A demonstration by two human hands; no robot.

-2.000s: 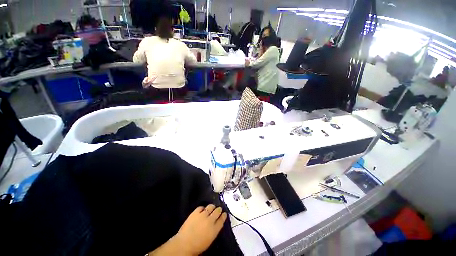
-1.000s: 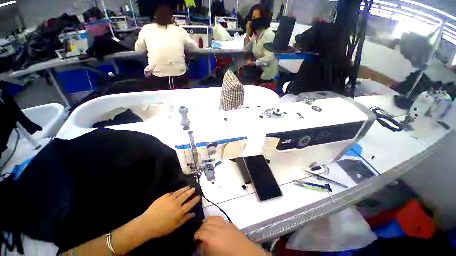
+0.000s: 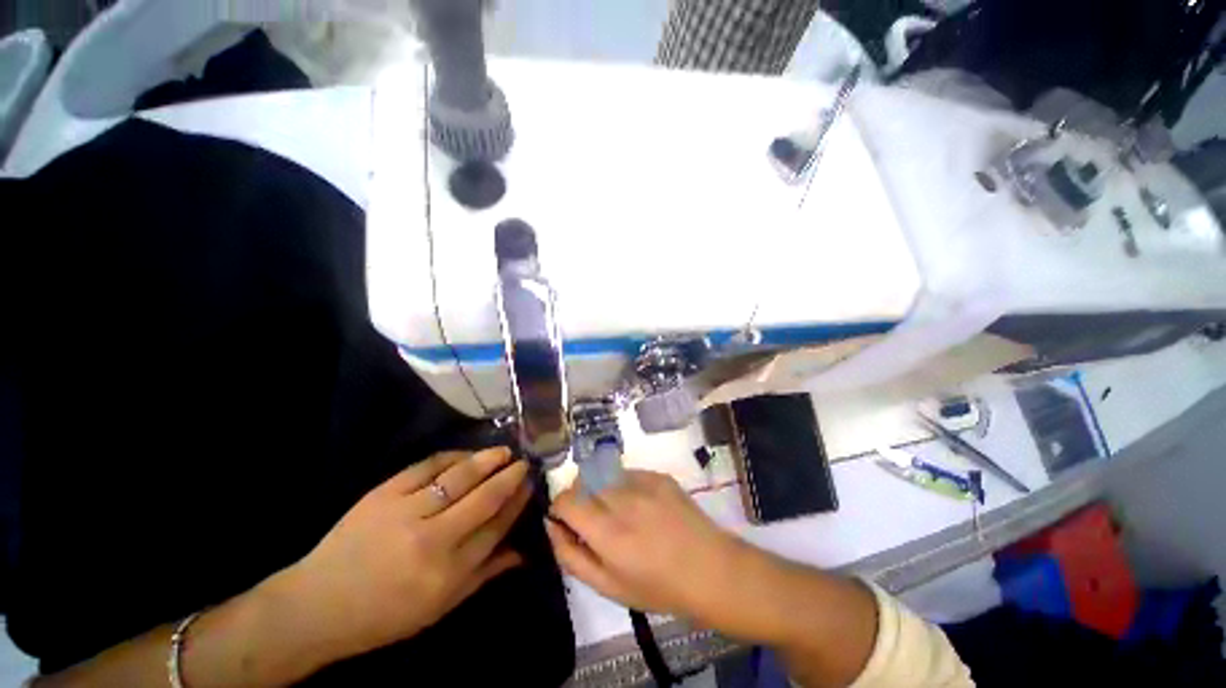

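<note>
The black garment piece is spread left of the needle area and over the table's front edge. My left hand lies flat on it, fingers together, fingertips beside the presser area. My right hand is just right of the needle area, fingers bent and pinched at the cloth's edge; what lies between the fingertips is hidden. A black tape hangs below my right hand over the front edge. The white sewing machine head covers the needle. A shiny metal loop is on its front.
A smartphone lies under the machine arm. Thread snips and a thin metal tool lie right of it. A flat blue-edged case is further right. A checked cushion stands behind the head. Red and blue items are below the table.
The view has moved closer and tilted down over the machine head. My right hand has moved up from the table's front to beside the needle area. My left hand's fingertips are nearer the presser area.
</note>
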